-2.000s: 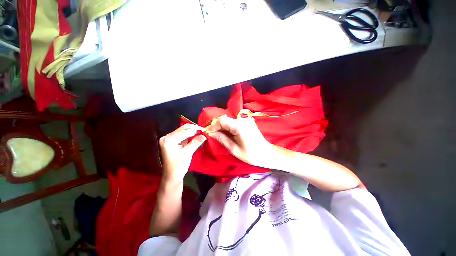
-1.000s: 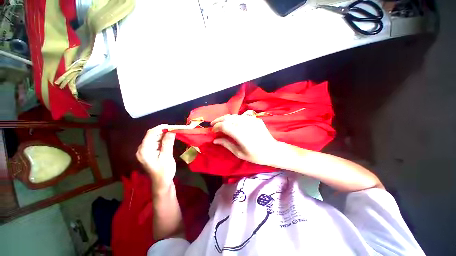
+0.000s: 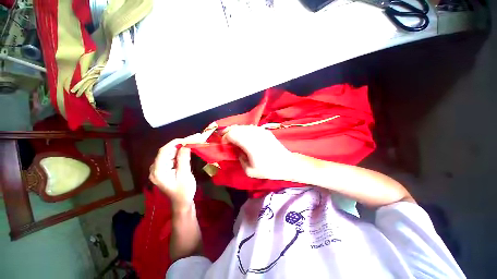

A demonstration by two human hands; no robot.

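A bright red garment piece (image 3: 321,136) lies bunched on my lap, below the table edge. It has narrow yellow-gold trim (image 3: 310,122) along part of it. My left hand (image 3: 175,169) pinches an edge of the red cloth between thumb and fingers. My right hand (image 3: 261,152) grips the same edge a little to the right, with its fingertips partly hidden in the cloth. The edge is stretched between the hands. A small yellow-gold end (image 3: 211,169) sticks out just below it.
White table (image 3: 245,54) ahead, with black-handled scissors (image 3: 408,15) and part of a dark phone (image 3: 316,4) at its far side. Red and yellow-gold strips (image 3: 65,60) hang at its left end. A carved wooden chair (image 3: 65,174) stands left. A red cloth pile (image 3: 150,234) lies low left.
My hands have moved apart from their close pinch, my left hand going left, with the red edge now stretched between them. The view has shifted, so the table and chair appear further right.
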